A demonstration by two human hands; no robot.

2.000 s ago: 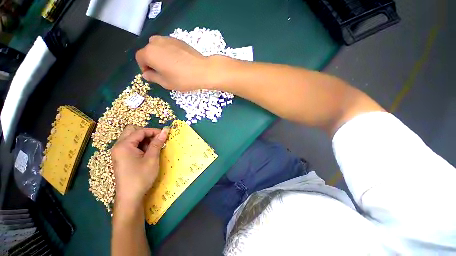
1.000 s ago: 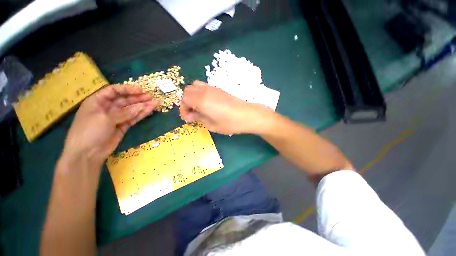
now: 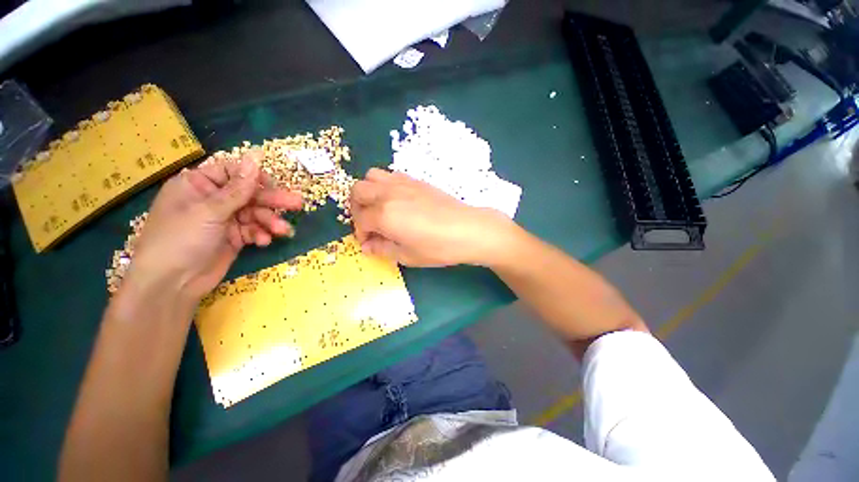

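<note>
A yellow circuit board panel (image 3: pixel 301 315) lies on the green bench, its notched, printed edge away from me. My right hand (image 3: pixel 400 216) is at the panel's far right corner, fingertips pinched together and hiding what they may hold. My left hand (image 3: pixel 212 212) is raised above the panel's far left part, palm turned up, fingers curled; whether a small piece is in it cannot be told. Tan components (image 3: pixel 292 155) lie in a long pile behind both hands, partly hidden by my left hand. White components (image 3: pixel 438 151) lie in a pile beyond my right hand.
A stack of yellow panels (image 3: pixel 108 160) stands at the left. A clear plastic bag (image 3: pixel 21 127) is at the far left. A black slotted tray (image 3: pixel 645 141) lies at the right. A white sheet (image 3: pixel 396 24) is at the back. Black equipment with cables (image 3: pixel 753 89) is at the upper right.
The view has swung right since the first frame. My right hand has come from the white pile to the panel's far edge. My left hand has left the panel and turned palm up.
</note>
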